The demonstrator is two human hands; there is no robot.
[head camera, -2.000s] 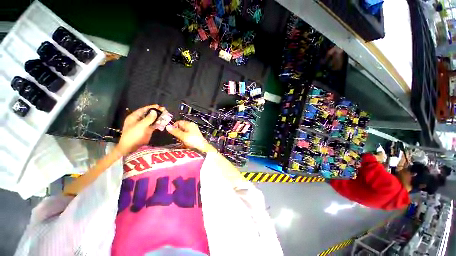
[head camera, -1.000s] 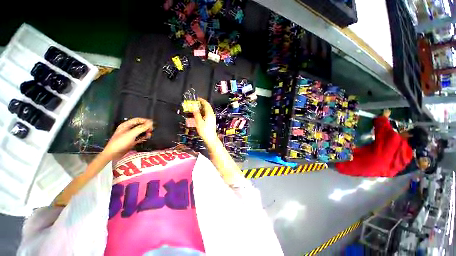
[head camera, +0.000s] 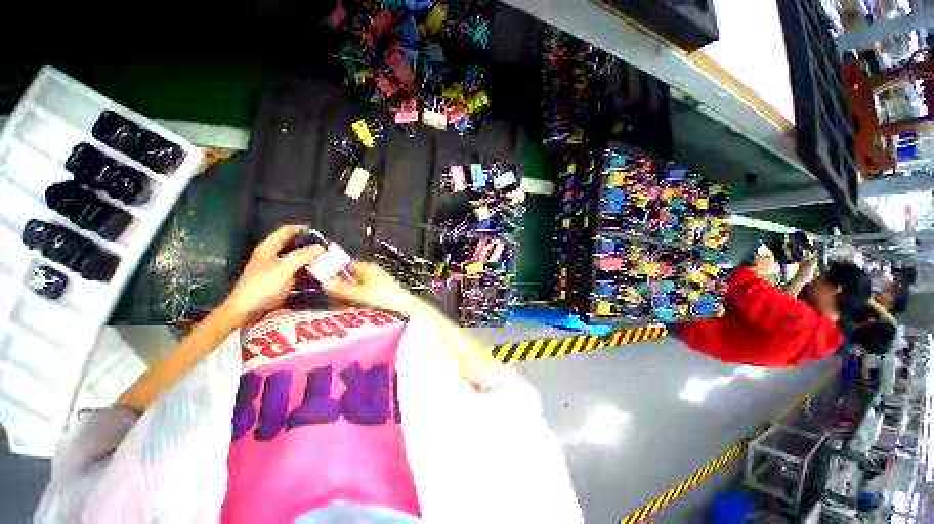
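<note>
My left hand (head camera: pixel 270 274) holds a small dark part (head camera: pixel 307 242) in front of my waist. A pale pink binder clip (head camera: pixel 330 264) sits at the part's edge, between my hands. My right hand (head camera: pixel 371 289) has its fingers at this clip; the fingertips are partly hidden. A pale yellow clip (head camera: pixel 356 183) and a yellow clip (head camera: pixel 363 130) lie on the black compartment tray (head camera: pixel 297 194) above my hands. Clipped parts (head camera: pixel 485 251) stand in rows to the right of my right hand.
A white tray (head camera: pixel 46 343) at the left holds rows of black parts (head camera: pixel 87 210). Loose coloured clips (head camera: pixel 405 61) are heaped at the top. Stacked black trays with clipped parts (head camera: pixel 655 241) stand right, below a pale shelf edge (head camera: pixel 707 77). A person in red (head camera: pixel 763 317) is beyond.
My right hand has moved from the yellow clip it held to beside my left hand. A pale yellow clip now lies farther up on the black tray. A pink clip now shows between my hands.
</note>
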